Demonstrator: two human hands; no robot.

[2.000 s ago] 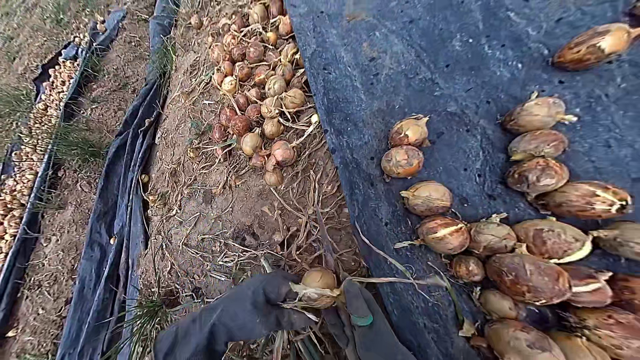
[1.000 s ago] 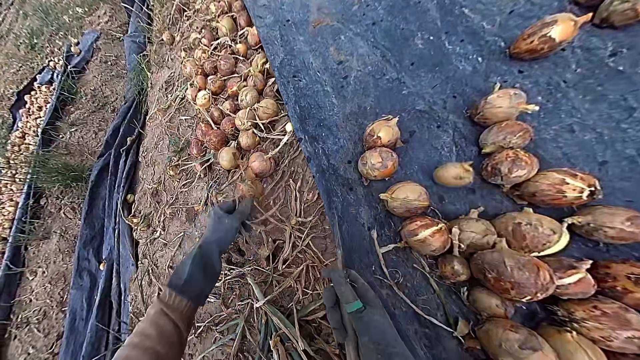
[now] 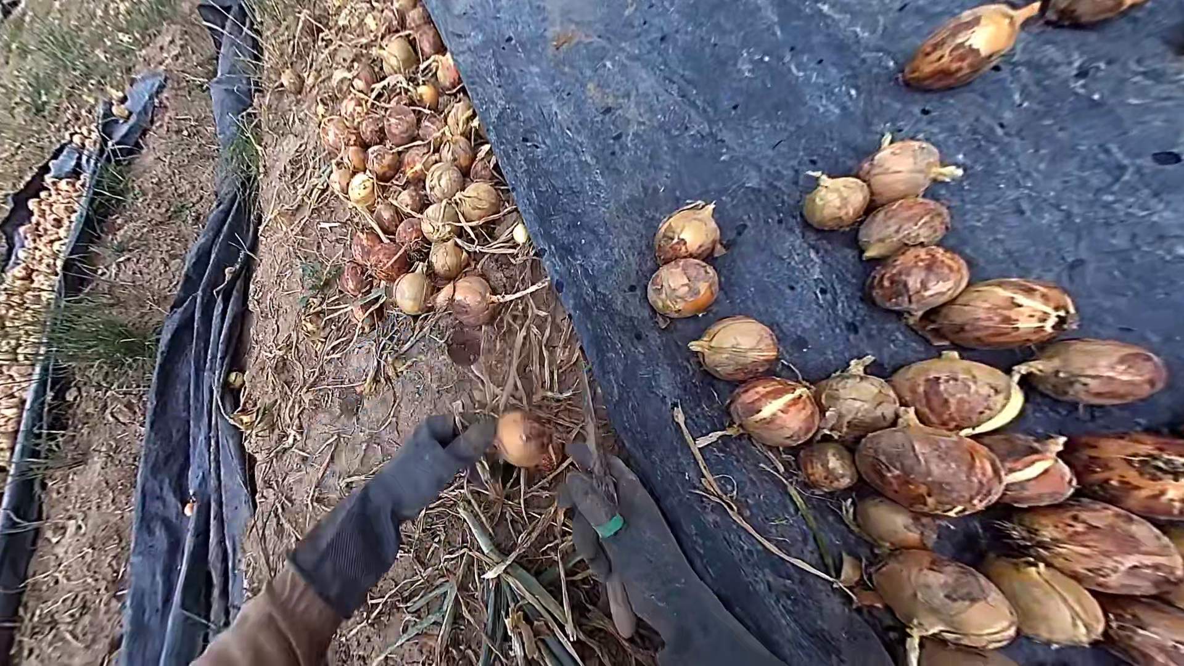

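My left hand (image 3: 444,462), in a dark glove, has its fingertips on a brown onion (image 3: 524,439) at the lower middle, above dry stalks. Close to the onion's right is my gloved right hand (image 3: 615,527), its fingers closed around a slim dark hand tool (image 3: 593,421) with a green part; the tool's kind is not clear. A pile of onions (image 3: 416,185) lies on the soil further up. On the black ground sheet (image 3: 592,120) to the right, a small pale onion (image 3: 836,202) touches a group of onions (image 3: 916,277), and larger ones crowd the lower right.
Cut green and dry leaves (image 3: 518,592) lie on the soil below my hands. A folded strip of black sheeting (image 3: 190,407) runs along the left, with grass tufts (image 3: 102,338) beyond it. Another long band of onions (image 3: 42,268) lies at the far left.
From the pile, where it was one second ago, my left hand has come back toward my right hand with an onion. The small pale onion, alone on the sheet then, now lies against the upper group.
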